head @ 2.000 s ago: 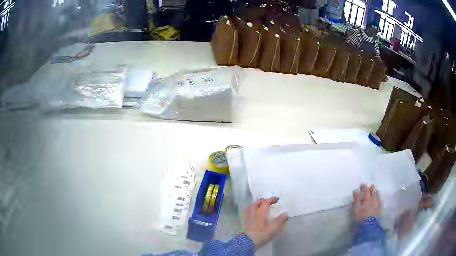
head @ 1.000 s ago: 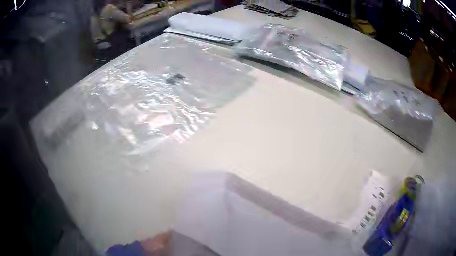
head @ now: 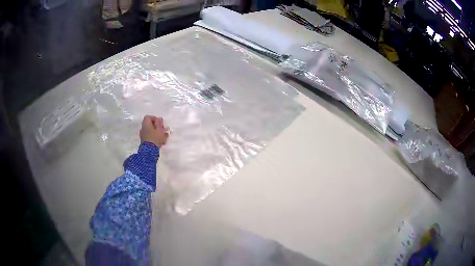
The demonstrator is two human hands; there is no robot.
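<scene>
A large clear poly bag (head: 208,122) lies spread on the table at left and centre, wrinkled and shiny, with a small dark printed block. My left hand (head: 154,131) is over its left part, with fingers curled closed on the film; the exact pinch is hard to make out. My right hand is not in view. A pale flat item (head: 255,250) shows blurred at the bottom edge, mostly cut off.
The blue tape dispenser (head: 423,253) and a barcode label sheet (head: 402,244) are at the bottom right. Filled clear bags (head: 346,85) lie along the far side beside a white-pale blue folded stack (head: 245,32). The cream table (head: 333,182) has a curved-looking left edge.
The view has swung left from the dispenser. My left hand has moved up from the bottom edge onto the poly bag. The pale item has dropped mostly out of view, and my right hand is gone.
</scene>
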